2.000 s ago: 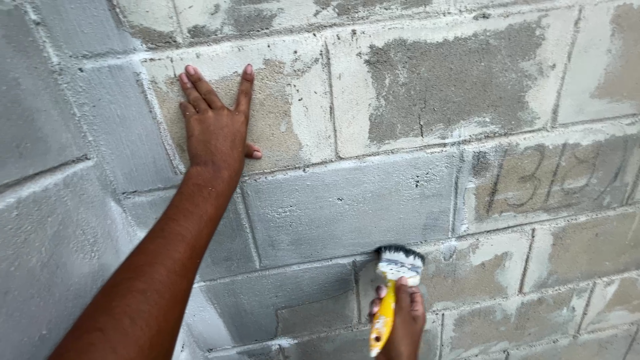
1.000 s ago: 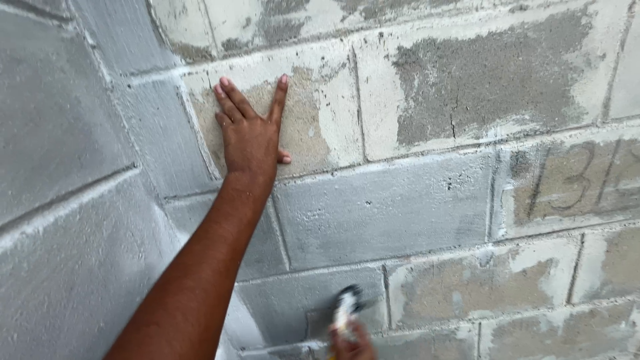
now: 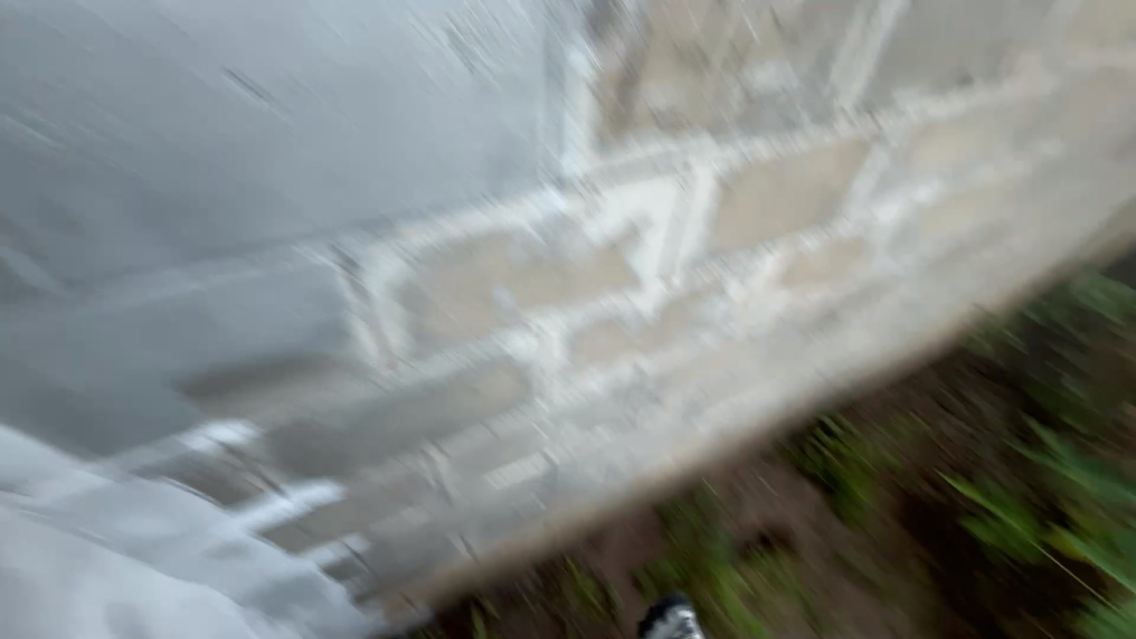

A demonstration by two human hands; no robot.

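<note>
The view is strongly blurred. A concrete block wall (image 3: 524, 275) fills most of it, with grey paint (image 3: 266, 133) over the upper left and bare tan blocks with whitish joints lower and to the right. At the bottom edge, a small dark and whitish thing (image 3: 672, 617) pokes into view; whether it is the paintbrush's bristles or something else, I cannot tell. Neither my left hand nor my right hand shows.
Below the wall's foot lies brown soil (image 3: 745, 497) with green grass and weeds (image 3: 1047, 506) at the lower right. A whitish-grey surface (image 3: 106, 568) meets the wall at the lower left.
The view has swung down to the wall's foot and the ground. My left hand, earlier flat on the wall, and my right hand with the yellow-handled paintbrush are out of view.
</note>
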